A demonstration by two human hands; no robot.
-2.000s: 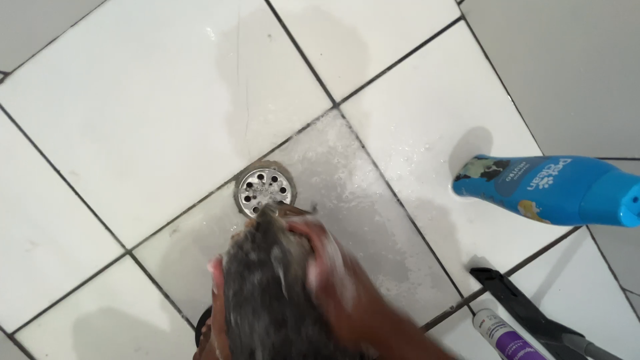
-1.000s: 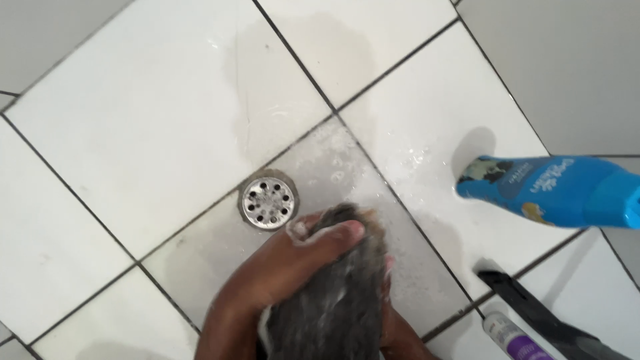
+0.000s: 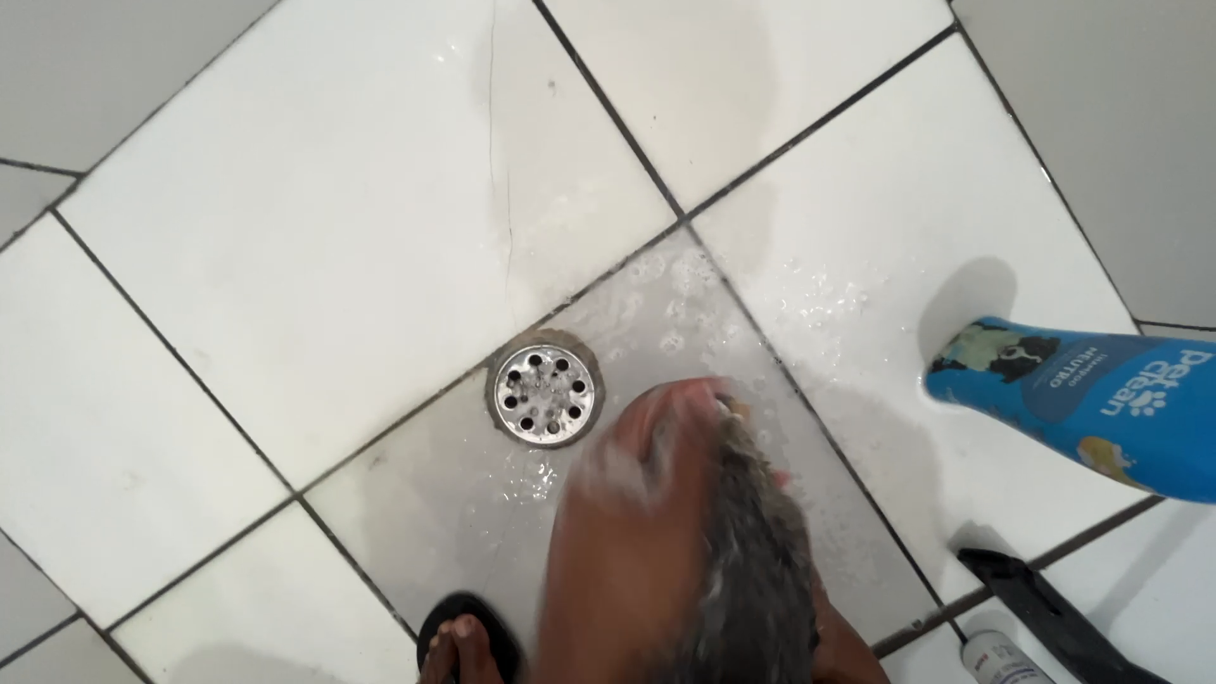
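Observation:
A small animal with wet, dark grey fur point(image 3: 755, 570) is at the bottom centre, streaked with lather. My left hand point(image 3: 655, 446), blurred and soapy, lies along its left side near the front end, fingers bent over it. Most of my right hand point(image 3: 784, 480) is hidden behind the animal; a fingertip shows at the fur's right edge, and the forearm comes up from below. Up and left of my left hand is a round metal floor drain point(image 3: 546, 394) with holes. To the right stands a blue bottle of Pet Clean shampoo point(image 3: 1083, 399).
White floor tiles point(image 3: 380, 237) with dark grout carry water and suds around the drain. A foot in a black sandal point(image 3: 470, 641) is at the bottom. At lower right are a black-handled tool point(image 3: 1045, 608) and a white tube or bottle point(image 3: 1002, 660). Walls rise at the upper corners.
Two seconds ago my hands were on both sides of the animal, close to the drain. The animal's front end now lies farther right, with my left hand across its left side.

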